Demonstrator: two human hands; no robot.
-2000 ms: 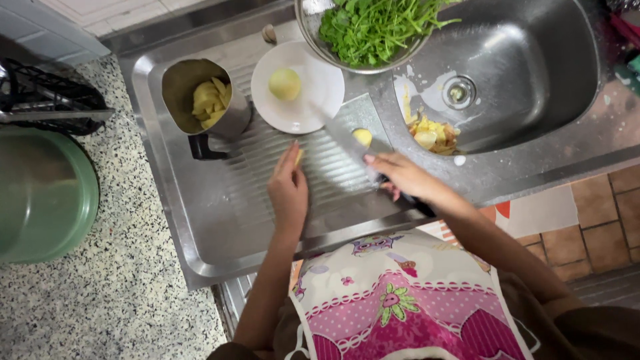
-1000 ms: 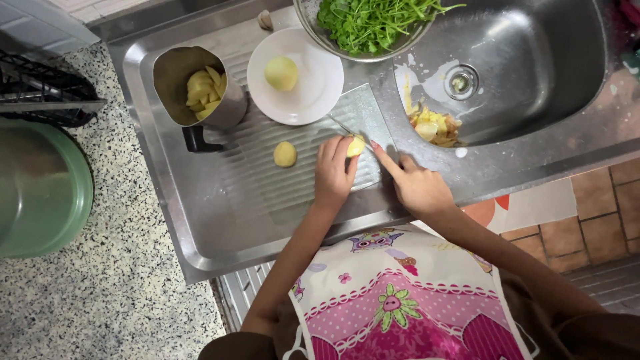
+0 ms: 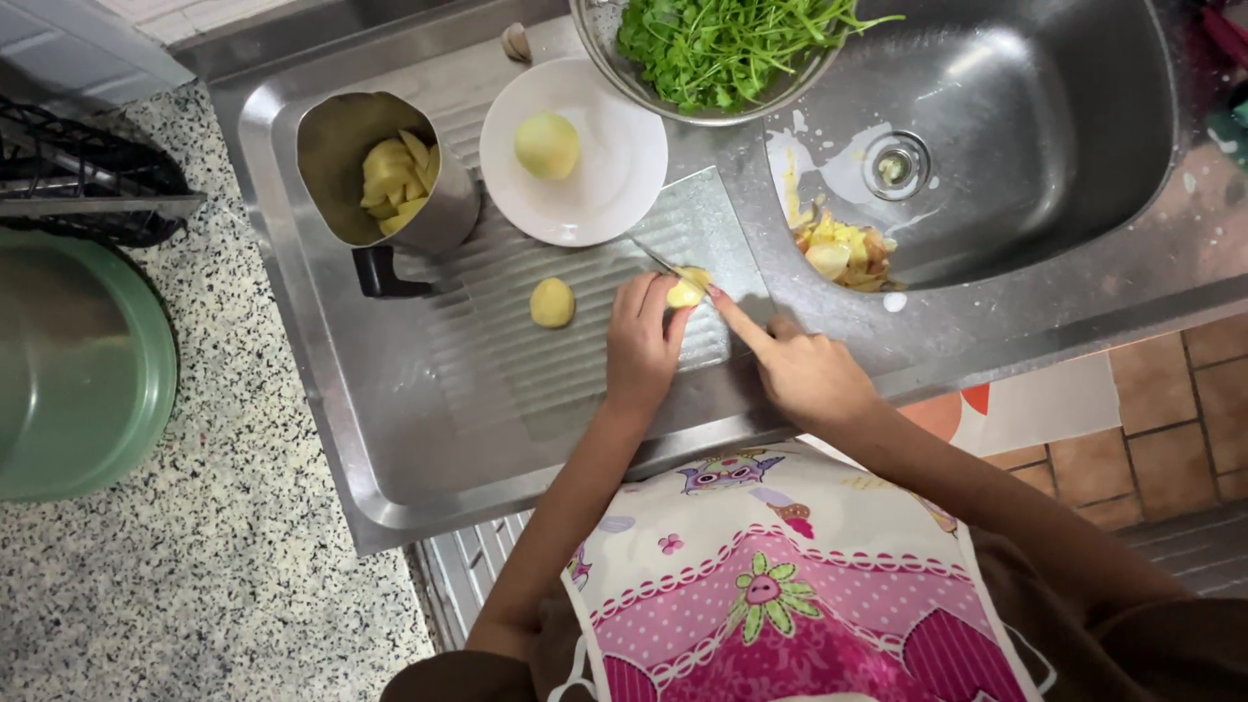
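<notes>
My left hand (image 3: 645, 341) holds a peeled yellow potato piece (image 3: 688, 289) on a clear glass cutting board (image 3: 712, 219). My right hand (image 3: 804, 375) grips a knife (image 3: 655, 255), its index finger stretched along the blade, which lies across the piece; the handle is hidden in the hand. Left of my left hand, another pale yellow piece (image 3: 552, 303) rests on the board. A white plate (image 3: 614, 200) with a round pale peeled vegetable (image 3: 547, 145) stands behind. Further left, a metal jug (image 3: 453, 200) with a black handle holds cut yellow pieces (image 3: 398, 180).
A glass bowl (image 3: 726, 119) of green leafy herbs stands at the back, beside the steel sink basin (image 3: 1033, 166). Peelings (image 3: 846, 255) lie in the basin near its drain. A garlic clove (image 3: 516, 43) is behind the plate. A green plastic tub (image 3: 88, 370) sits on the speckled counter (image 3: 244, 546).
Two seconds ago my hands were apart; since then they have come together at the potato piece. A yellow piece now shows left of my left hand. Over the last second the hands have barely moved.
</notes>
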